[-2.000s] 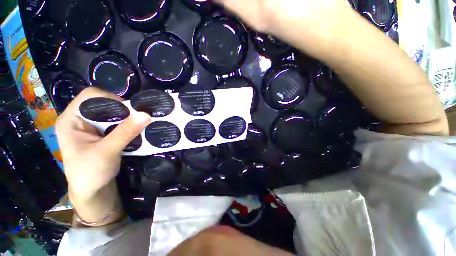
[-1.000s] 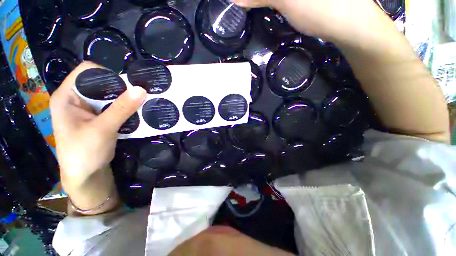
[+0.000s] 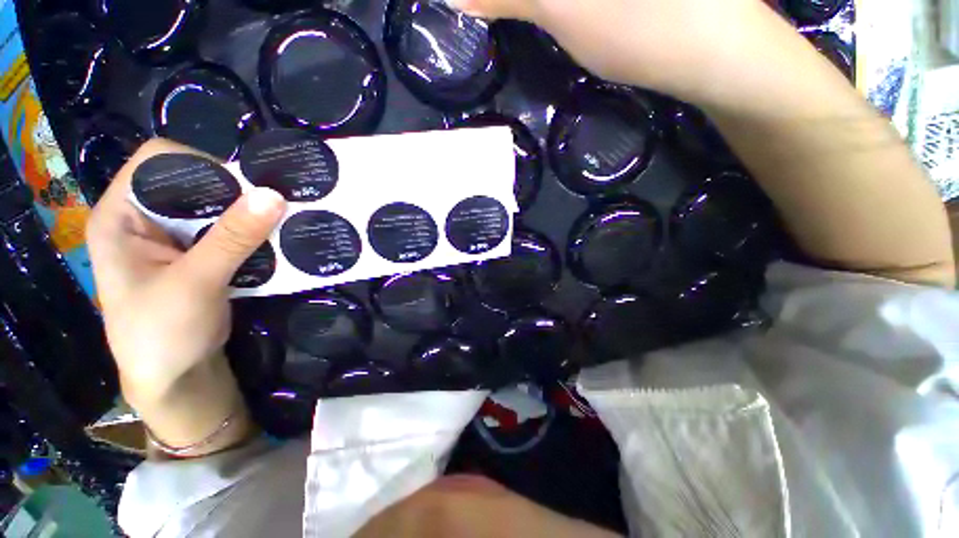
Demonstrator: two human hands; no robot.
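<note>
My left hand [image 3: 184, 284] pinches a white label sheet [image 3: 421, 168] between thumb and fingers, above a shiny black tray [image 3: 226, 42] with rows of round glossy forms. The sheet bears several black round labels; its upper right part is bare white. My right hand [image 3: 505, 8] is cut off by the top edge; its fingertips touch or nearly touch a round label [image 3: 447, 44] with pale print, lying in a tray circle at the upper middle. Whether they still grip it cannot be told. Another printed label [image 3: 608, 145] sits in a circle to the right.
A blue and orange printed card [image 3: 47, 126] shows at the left of the tray. Dark ridged plastic [image 3: 47, 305] lies at the far left. Printed pale papers [image 3: 936, 126] lie at the right edge. A green surface [image 3: 68, 515] shows at the lower left.
One label has left the sheet's top row since the first frame, and a label now shows in the upper-middle circle by my right hand. The left hand and sheet have moved up and slightly left.
</note>
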